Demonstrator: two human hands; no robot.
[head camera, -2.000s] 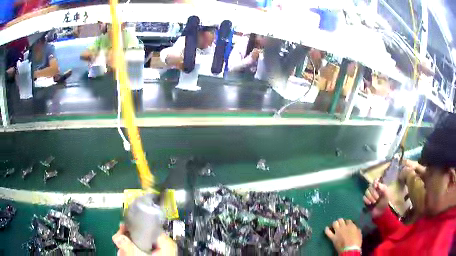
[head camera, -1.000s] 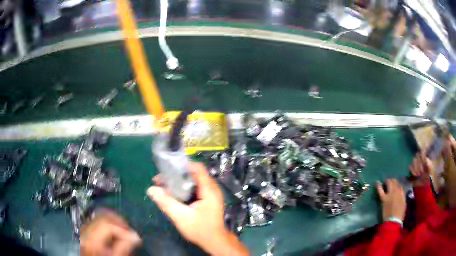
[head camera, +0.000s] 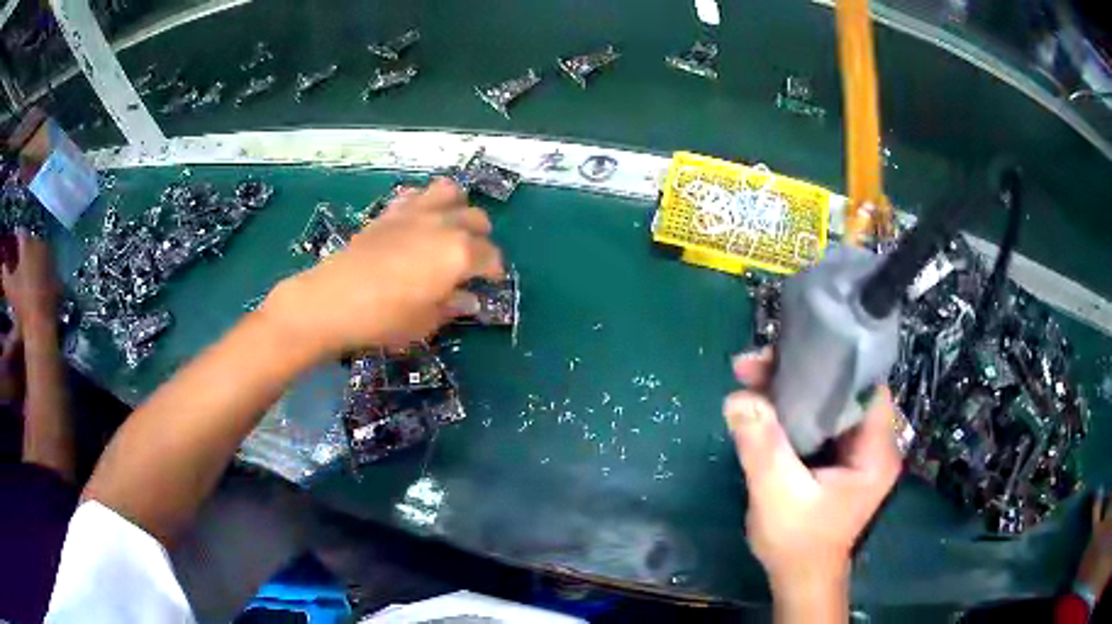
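My right hand (head camera: 811, 500) is wrapped around the thick grey body of an electric screwdriver (head camera: 835, 347), which hangs from an orange cord (head camera: 858, 110) and has a black cable. Its tip is not visible. My left hand (head camera: 396, 268) is over the left pile of circuit boards (head camera: 402, 396), fingers bent down. One board (head camera: 494, 301) lies right at my thumb; I cannot tell whether my fingers grip it. Another board (head camera: 490, 179) is just beyond my fingers, by the pale rail.
A yellow basket (head camera: 701, 256) with whitish parts stands at the rail. A dense board pile (head camera: 1006, 402) is right, another pile (head camera: 159, 256) far left. Tiny silvery bits (head camera: 598, 414) dot the green bench. Spaced boards lie on the conveyor (head camera: 512, 37). Other people's arms (head camera: 39, 341) show at both edges.
The view has turned left and down. My left hand, low and blurred before, now reaches over the left pile. My right hand still holds the grey tool, now right of the basket.
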